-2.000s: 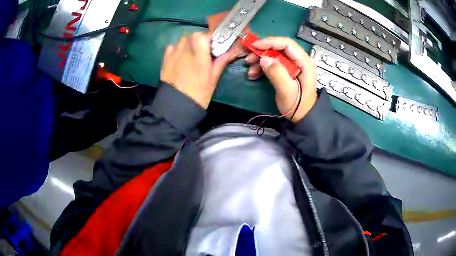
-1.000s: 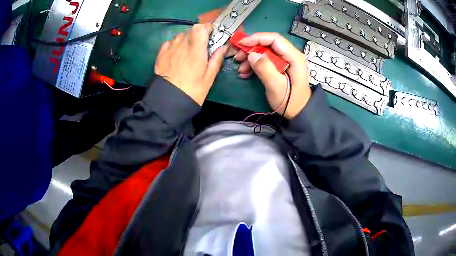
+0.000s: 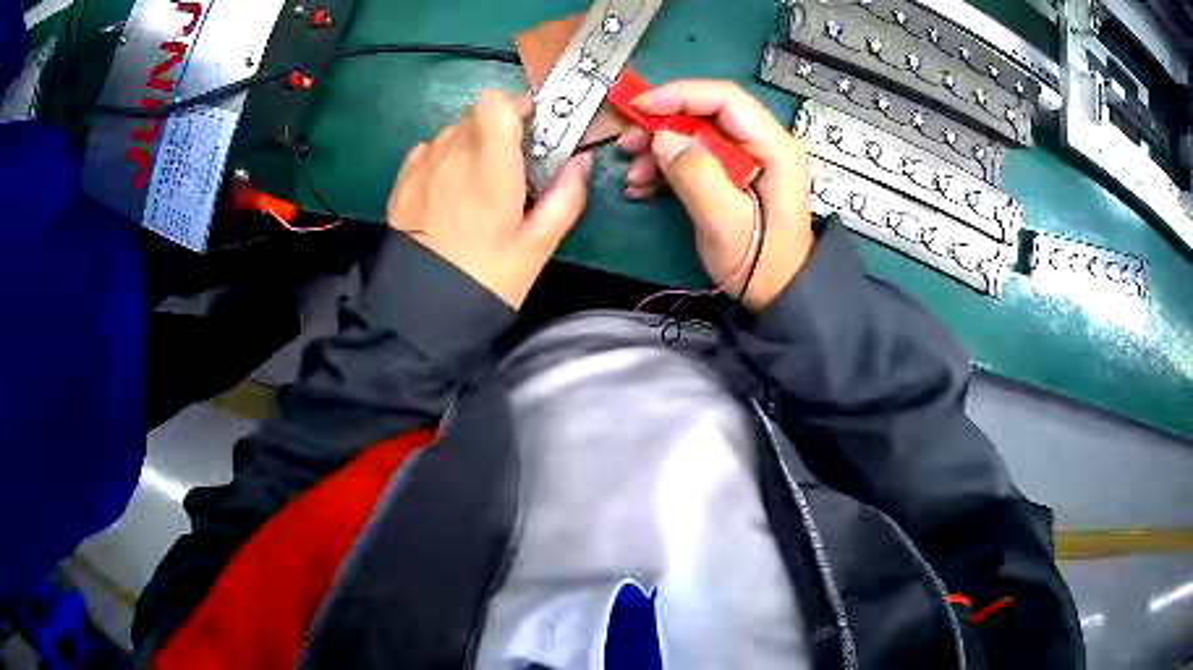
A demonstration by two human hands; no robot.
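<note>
My left hand holds the near end of a grey metal strip between thumb and fingers. The strip has a row of round features and its far end is cut off by the top edge of the picture. A reddish-brown copper plate lies under it. My right hand holds a red pen like a pencil, its front end at the strip's right edge; whether the tip touches cannot be told. A thin red and dark lead trails from the pen past the wrist.
A black and silver box with red lettering is at the left, a black cable crossing it to the copper plate. Several grey strips lie at the right on the green bench, a short strip beside them. A pale frame is behind.
The strip has slid towards me, so more of its row shows above my left fingers. My left hand has moved slightly down and left. The red pen has shifted left and slightly up since the first frame.
</note>
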